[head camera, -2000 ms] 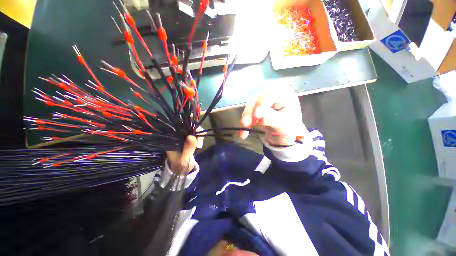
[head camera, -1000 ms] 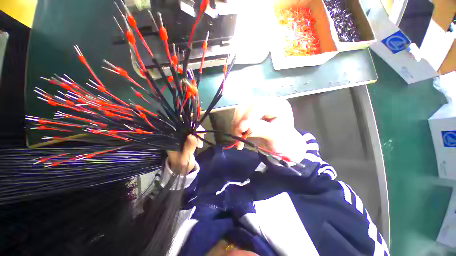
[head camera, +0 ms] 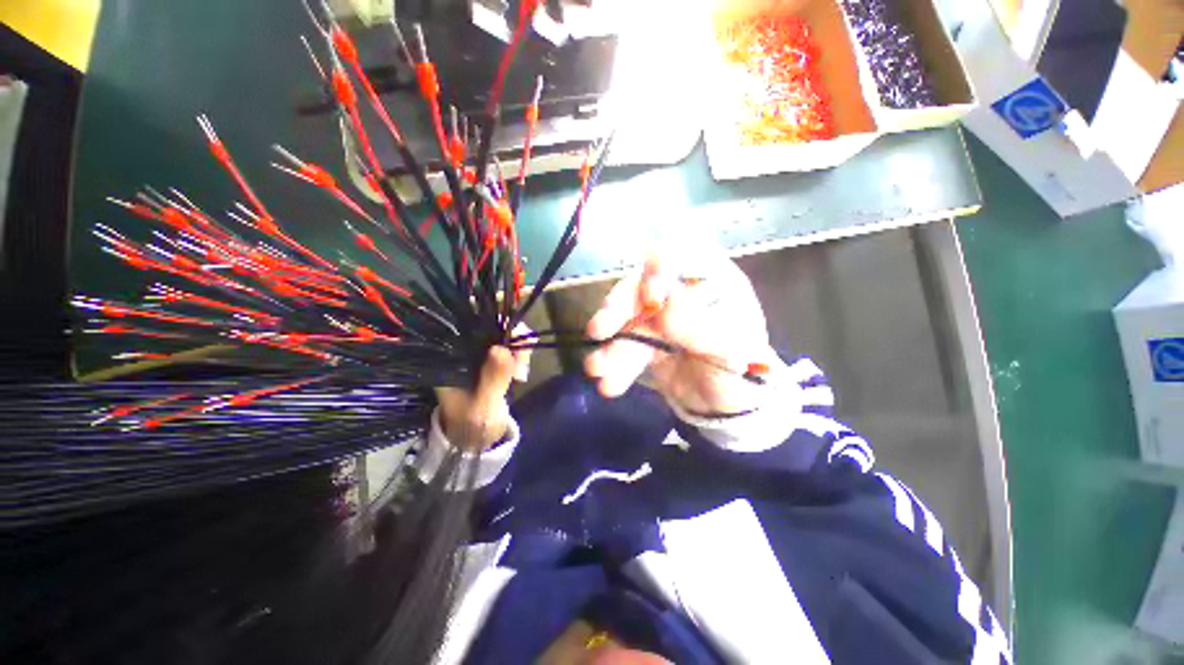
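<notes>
My left hand [head camera: 483, 398] is closed around a bundle of thin black cables [head camera: 221, 435] above my lap. Red core wires [head camera: 260, 266] with small red sleeves and silvery tips fan out from the fist, up and to the left. My right hand [head camera: 695, 331] is to the right of the fist, with one or two black cables [head camera: 558, 342] running from the fist into its fingers and across the palm. A small red piece [head camera: 757, 373] shows near the right wrist. The right hand is overexposed, so the exact finger contact is hard to see.
An open carton of red sleeves [head camera: 786, 78] and a carton of dark sleeves [head camera: 893, 52] stand at the bench's back edge. A dark metal machine [head camera: 545, 98] is behind the wires. White cartons [head camera: 1058, 150] with blue logos are at the right, on the green surface [head camera: 1039, 312].
My right hand has shifted slightly and its fingers have opened somewhat. The red wires that hung from it a second ago now lie across the palm, mostly hidden. The left fist stays in place.
</notes>
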